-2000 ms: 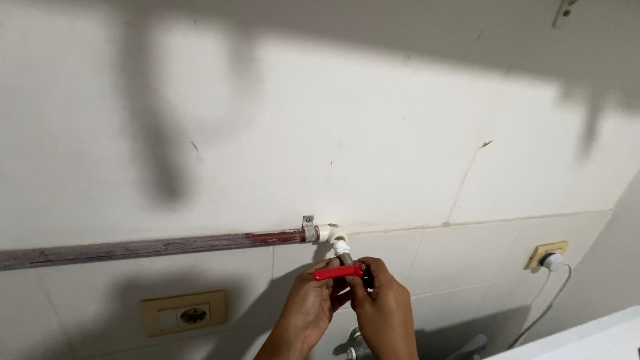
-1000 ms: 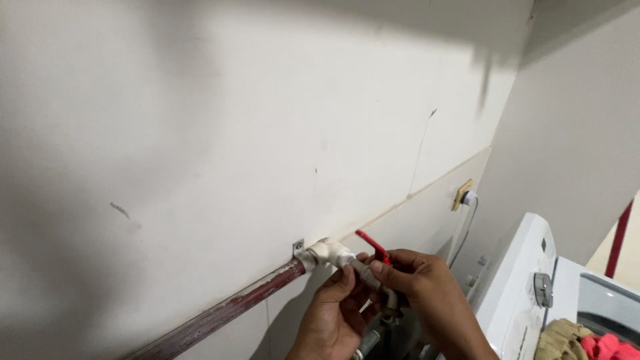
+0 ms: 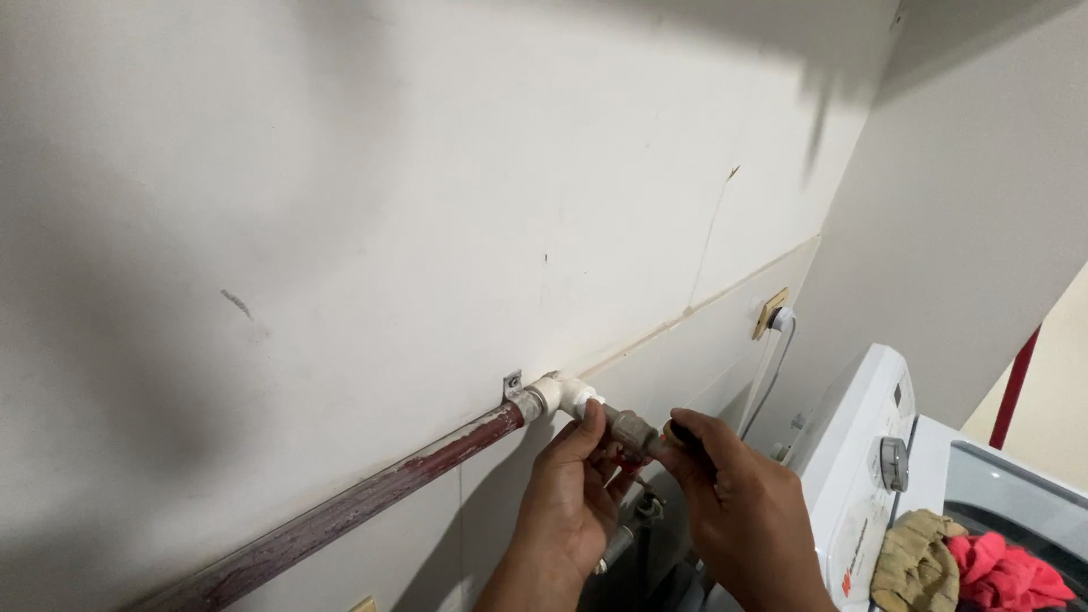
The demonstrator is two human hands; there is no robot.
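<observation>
A metal tap (image 3: 631,430) with a red handle (image 3: 627,462) points out from a white elbow fitting (image 3: 571,394) at the end of a red-brown painted pipe (image 3: 408,476). White thread tape (image 3: 592,398) shows where tap and elbow meet. My left hand (image 3: 568,501) grips the tap from below, its thumb by the tape. The fingers of my right hand (image 3: 735,493) are closed on the tap's outer end. My fingers partly hide the red handle, which now lies under the tap body.
A metal clamp (image 3: 512,384) fixes the pipe to the wall. A wall socket (image 3: 769,314) with a plugged-in cord is farther right. At the lower right stands a washing machine (image 3: 858,476) with tan cloth (image 3: 918,561) and pink cloth (image 3: 1007,571). Another metal valve (image 3: 648,507) is below my hands.
The red handle was above the tap one second ago and is now beneath it. My right hand has shifted to the tap's outer end. The view has swung toward the washing machine.
</observation>
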